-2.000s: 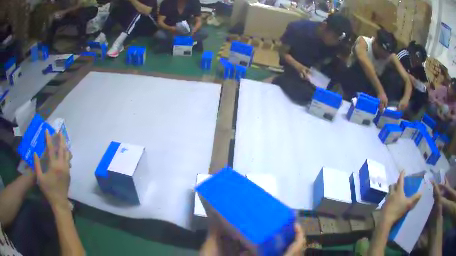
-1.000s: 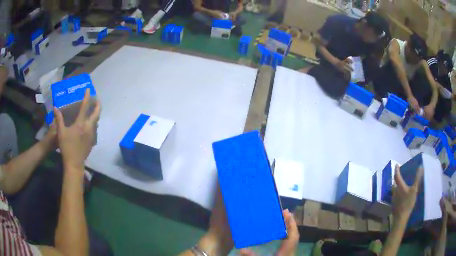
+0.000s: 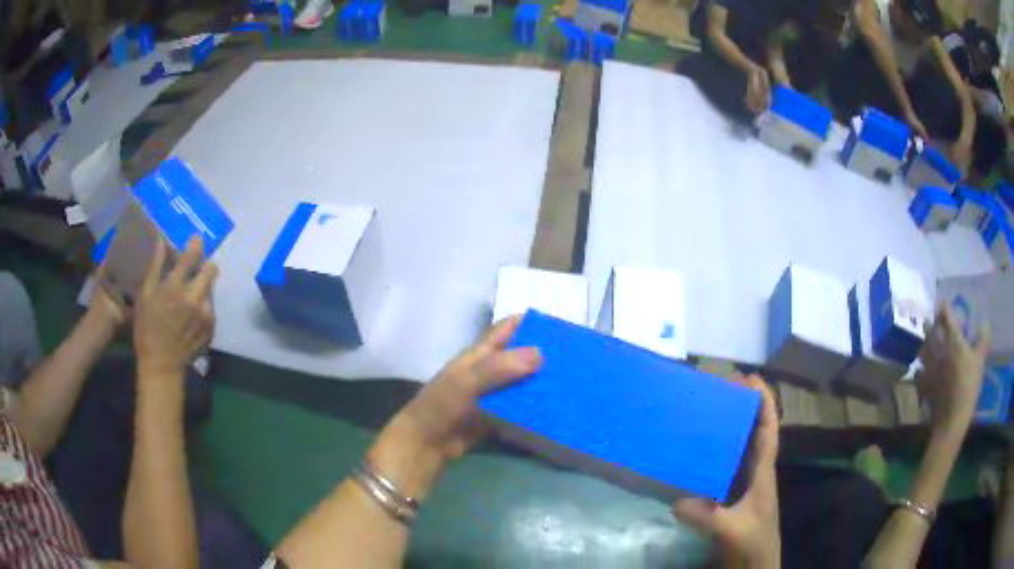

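A brick-sized retail carton (image 3: 623, 406) is held in front of me, its plain blue face up and a greyish side below, tilted down to the right. My left hand (image 3: 461, 389) grips its left end, thumb on the blue face; a metal bracelet is on the wrist. My right hand (image 3: 751, 489) holds its right end, fingers along the edge. Just beyond it, two white-topped cartons stand on the pale sheet, one partly hidden (image 3: 542, 291) and one with a small blue mark (image 3: 648, 309).
Another carton (image 3: 322, 272) stands on the left sheet (image 3: 411, 145). A wooden pallet gap (image 3: 565, 178) divides the sheets. White-topped cartons (image 3: 815, 311) stand at right. Neighbours' hands (image 3: 176, 311) hold a carton at left; another hand (image 3: 953, 361) is at right. Seated people and cartons are beyond.
The held carton has turned from upright to lying crosswise. My left hand has come into fuller view at its left end. The view has tipped downward. The left neighbour's carton has tilted.
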